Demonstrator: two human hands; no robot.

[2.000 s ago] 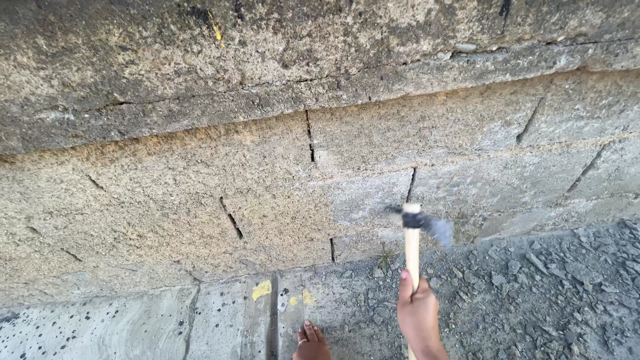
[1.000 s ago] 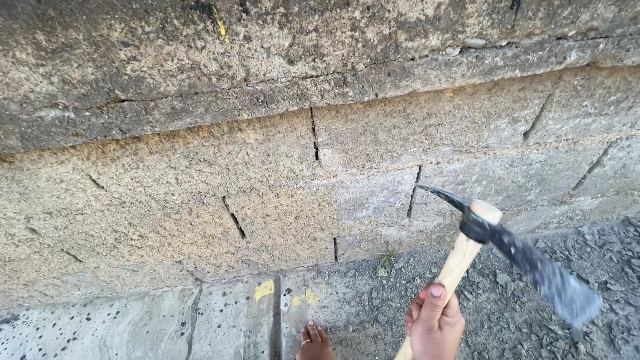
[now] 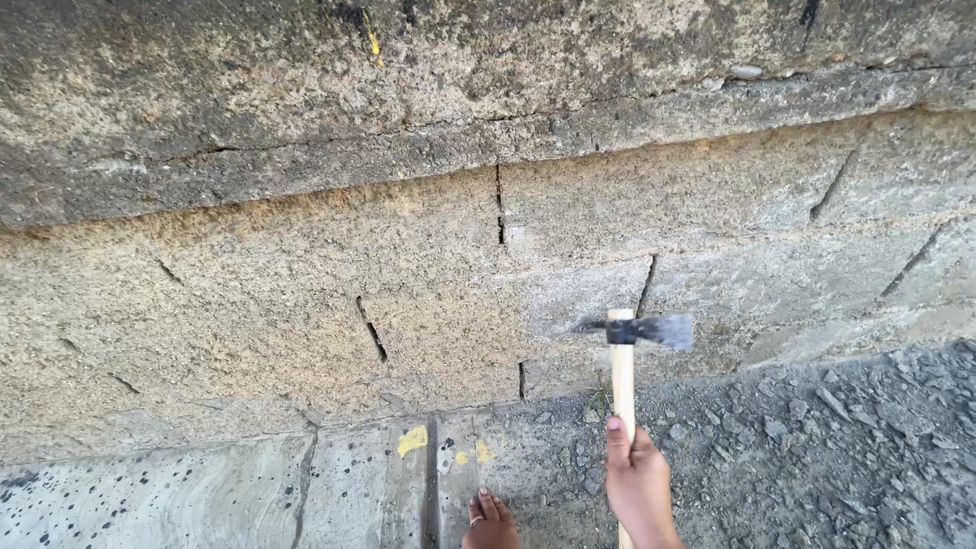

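My right hand (image 3: 639,473) grips the pale wooden handle of a small pick mattock (image 3: 622,331). Its dark metal head, slightly blurred, is in front of the lower block wall (image 3: 450,328), just below a vertical joint gap (image 3: 647,286). The narrow point faces left and the broad blade faces right; whether the point touches the wall I cannot tell. My left hand (image 3: 489,522), with a ring on one finger, rests on the concrete slab at the bottom edge, its fingers toward the wall. It holds nothing that I can see.
A rough concrete ledge (image 3: 427,130) juts out above the block wall. Loose grey rubble (image 3: 801,450) covers the ground at right. The concrete slab (image 3: 191,503) at lower left has a dark joint and yellow paint spots. A small weed (image 3: 601,395) grows at the wall's foot.
Compared with one second ago, the mattock head has moved left and its handle is more upright; my right hand has shifted left with it. My left hand remains on the slab.
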